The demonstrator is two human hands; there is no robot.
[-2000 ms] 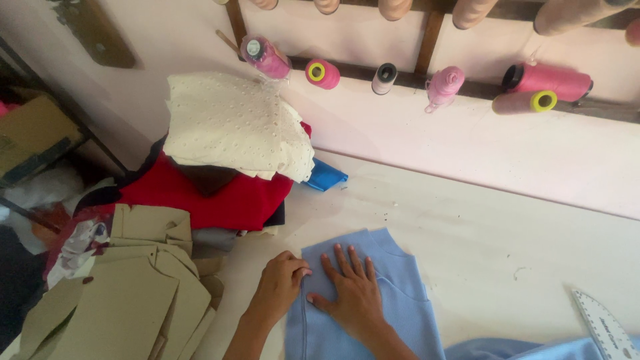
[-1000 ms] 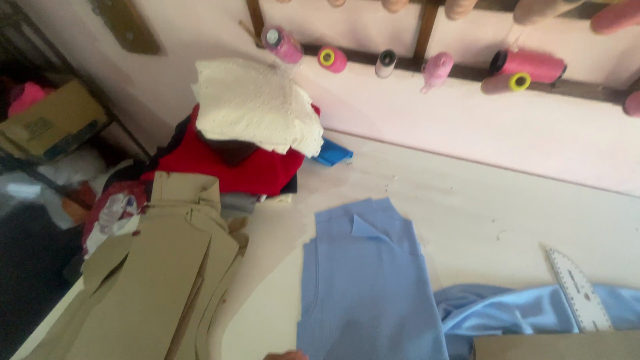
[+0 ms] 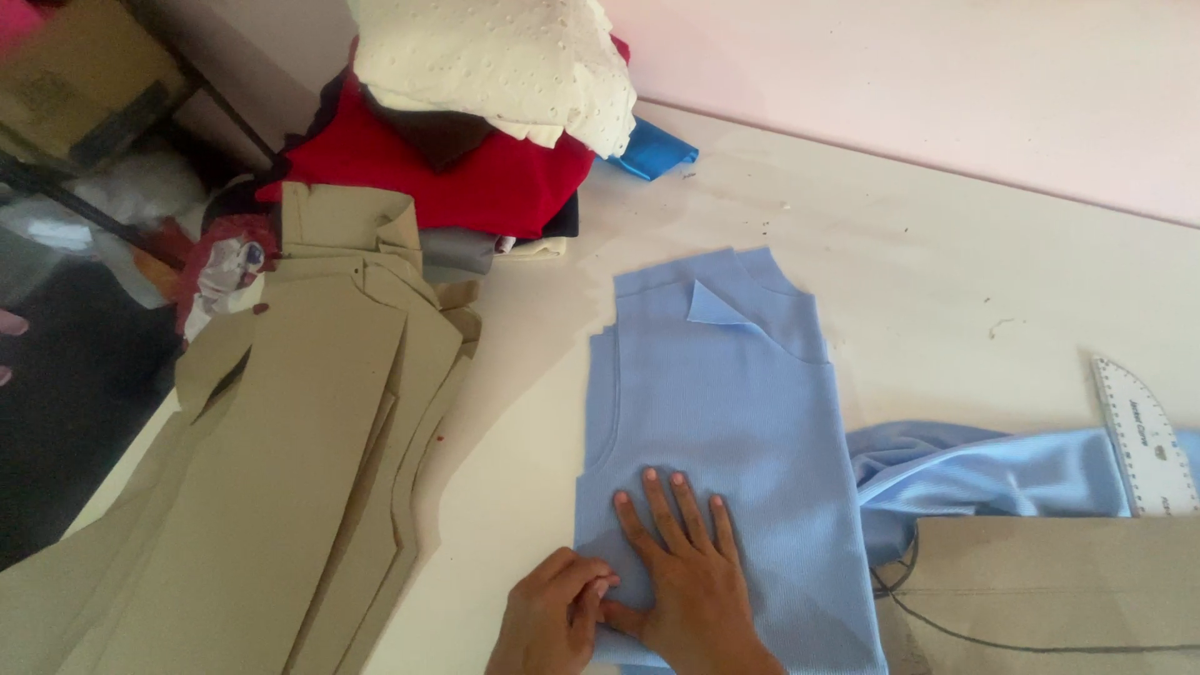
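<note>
Stacked pieces of light-blue fabric [image 3: 722,422] lie on the white table, one small corner folded over near the top. Spread flat with its fingers apart, my right hand [image 3: 689,572] presses on the lower part of the cloth. My left hand [image 3: 562,609] is at the stack's left edge, its thumb and fingertips pinched together close to my right thumb; it seems to pinch the fabric edge, though the fingers cover that spot.
Brown paper patterns [image 3: 281,422] are piled at left, below folded red cloth [image 3: 450,183] and cream eyelet fabric [image 3: 497,66]. At right lie shiny blue fabric [image 3: 1012,469], a white curved ruler [image 3: 1144,441] and a brown pattern sheet [image 3: 1059,581] with a dark cord.
Both hands are back on the blue fabric, lower down than two seconds ago; one second ago only fingertips showed at the bottom edge. The view has shifted down, away from the thread spools.
</note>
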